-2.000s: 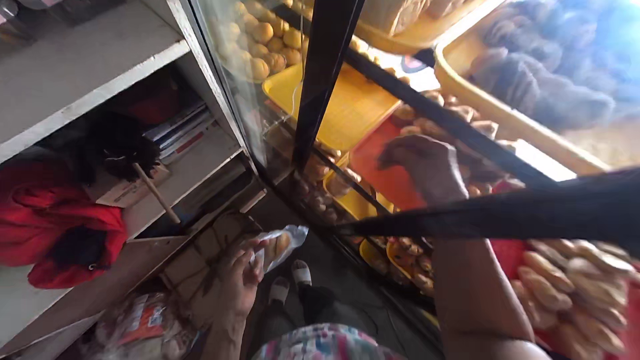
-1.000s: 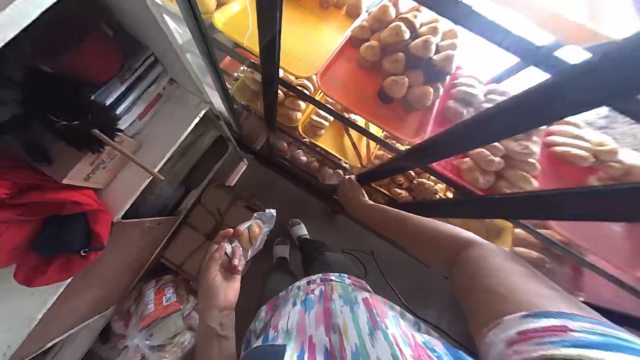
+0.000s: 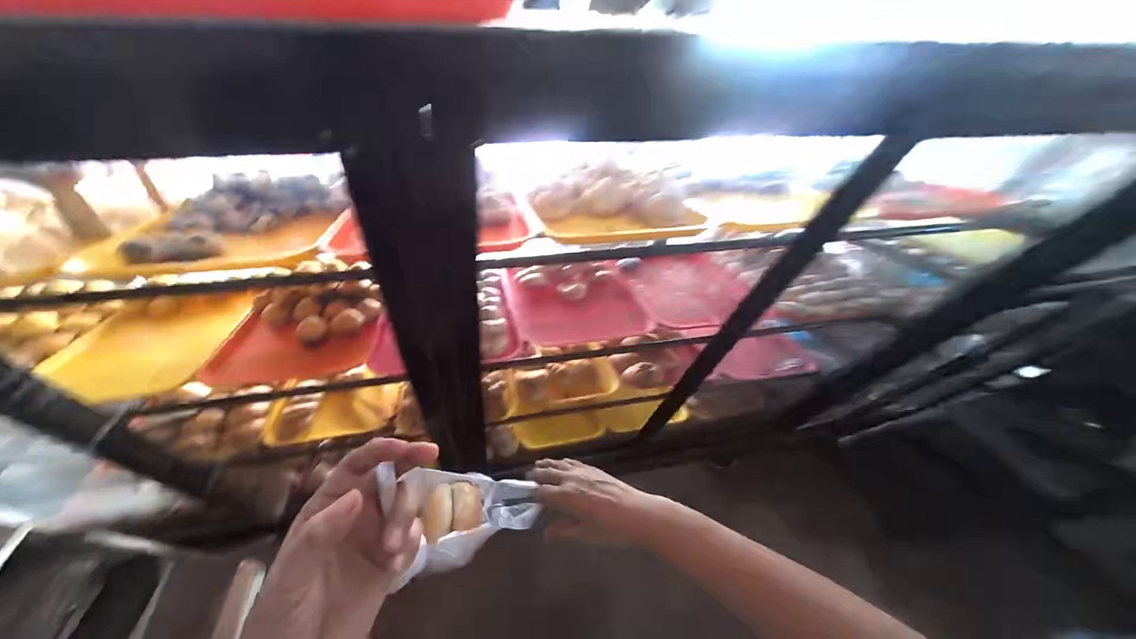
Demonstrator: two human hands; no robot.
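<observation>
In the head view a thin, whitish plastic bag point(image 3: 453, 550) lies low in the middle, with bread rolls point(image 3: 453, 510) side by side in its mouth. My left hand point(image 3: 359, 524) holds the bag from the left, its fingers around the near edge. My right hand point(image 3: 577, 497) is at the bag's right end, fingers bent against the loose plastic; whether they pinch it is hard to tell. Both hands are in front of the lower shelf of a display case, below its dark upright post point(image 3: 435, 311).
Shelves of the case hold a yellow tray point(image 3: 151, 342), a red tray point(image 3: 284, 355) with round buns and a pink tray point(image 3: 577, 311) with a few pieces. Dark metal bars cross in front, a diagonal one point(image 3: 772, 284) on the right. Dark floor point(image 3: 710, 550) shows below.
My right hand was over a red tray in the case, then at the case's lower edge; now it is beside the bag. My left hand still holds the bag. The view has turned strongly toward the case.
</observation>
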